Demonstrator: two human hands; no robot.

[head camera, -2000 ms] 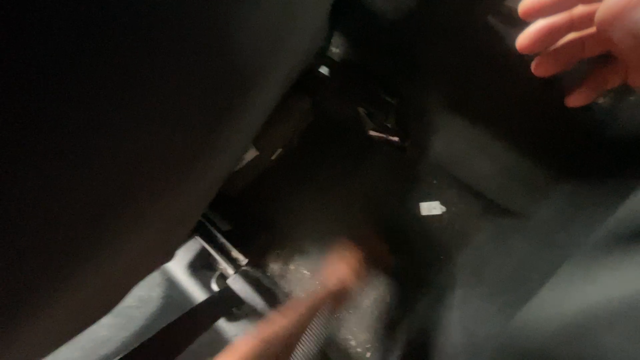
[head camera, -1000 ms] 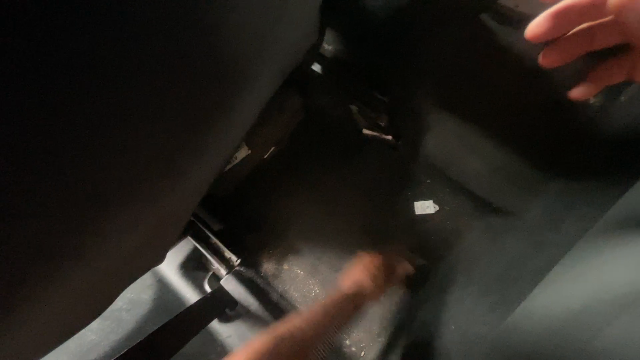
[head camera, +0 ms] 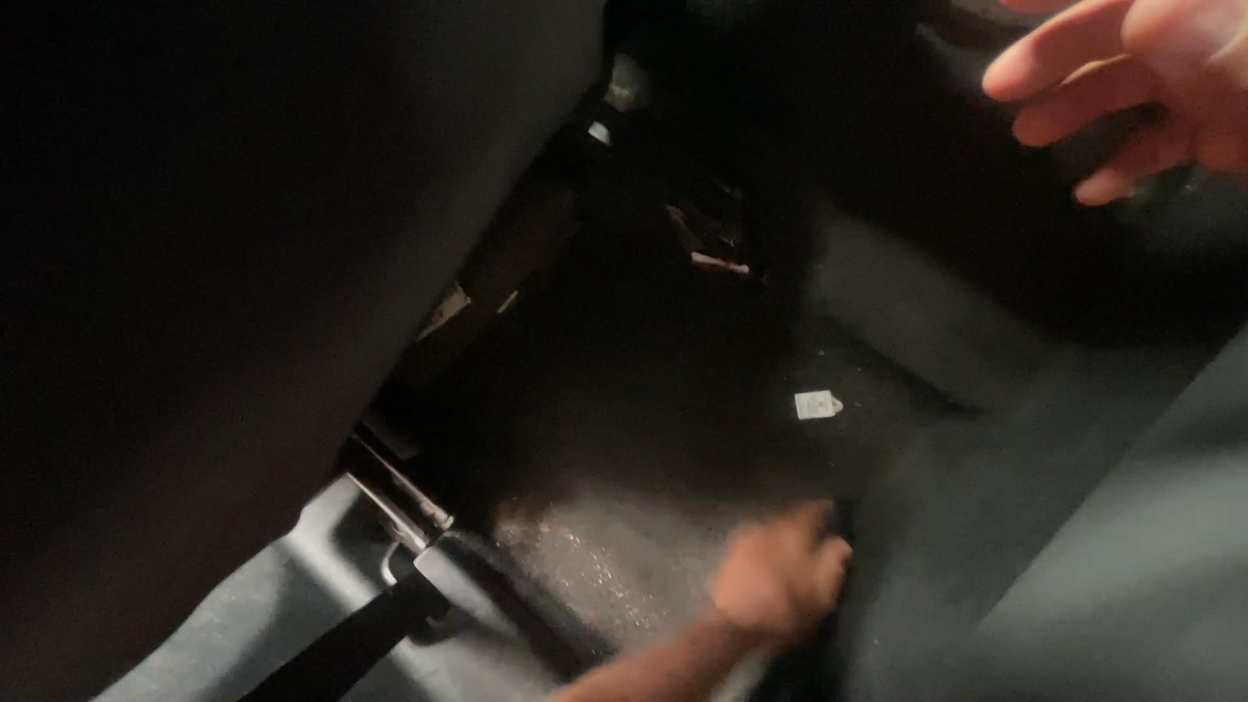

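Note:
My left hand [head camera: 780, 575] is blurred at the lower middle, low over the dark floor of a car interior. Its fingers are curled beside a dark shape; whether they hold it cannot be told. My right hand [head camera: 1141, 93] reaches in from the upper right edge, partly cut off, with its fingers apart and nothing visible between them. A small white tag [head camera: 815, 405] lies on the dark carpet above my left hand. Pale crumbs [head camera: 595, 565] are scattered on the lit floor patch left of that hand.
A dark seat [head camera: 244, 244] fills the left side. Beneath its edge are a metal seat rail [head camera: 405, 492] and a black strap [head camera: 351, 639]. A thin pinkish piece [head camera: 720, 263] lies deeper in the footwell, with a pale scrap [head camera: 447, 312] near the seat. A grey surface [head camera: 1121, 585] spans the lower right.
My left hand has moved to the right across the floor. My right hand stays at the upper right with its fingers apart.

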